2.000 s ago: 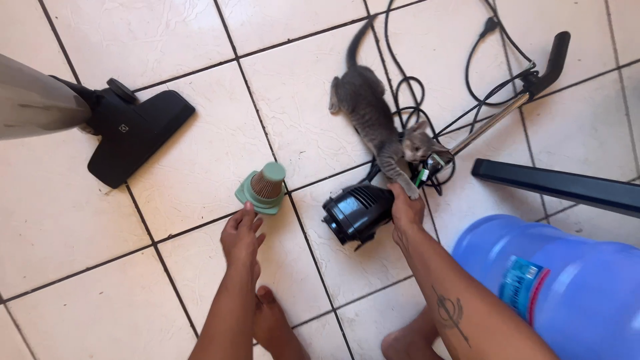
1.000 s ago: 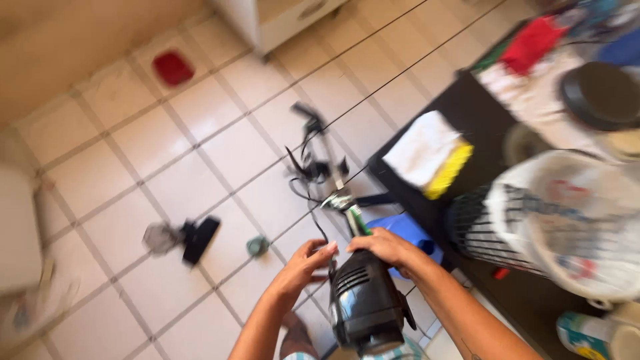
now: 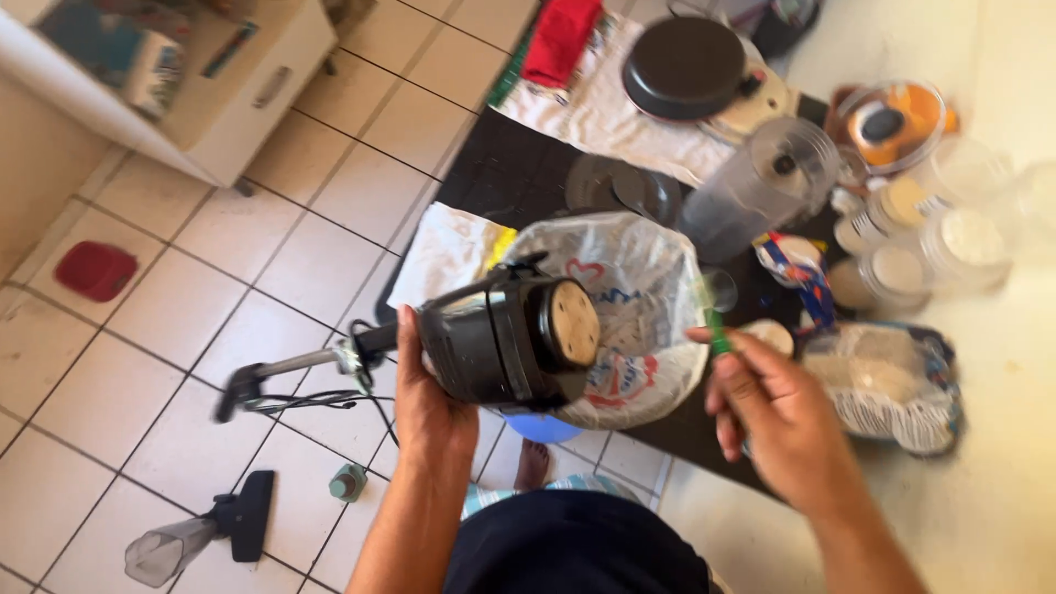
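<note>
My left hand (image 3: 437, 404) grips the black motor body of a stick vacuum cleaner (image 3: 462, 346), its round, dusty end turned to the right over a bin lined with a white plastic bag (image 3: 652, 247). The vacuum's metal tube and cable stretch away to the left. Between the fingers of my right hand (image 3: 759, 388) is a small green-handled brush (image 3: 716, 330), blurred, at the bin's right rim. A green filter (image 3: 347, 483) lies on the floor, and near it are the black floor nozzle (image 3: 252, 516) and the clear dust container (image 3: 169, 551).
The dark table holds a folded white cloth (image 3: 441, 252), a black pan (image 3: 685, 66), a tall clear container (image 3: 759, 190), jars (image 3: 895, 272) and a bagged food package (image 3: 883, 388). A red bowl (image 3: 96, 271) and a white drawer cabinet (image 3: 256, 91) stand on the tiled floor.
The vacuum body has risen from the floor to above the bin. My right hand has left it and now holds the green-handled brush. The view has swung toward the table; the kitten is out of view.
</note>
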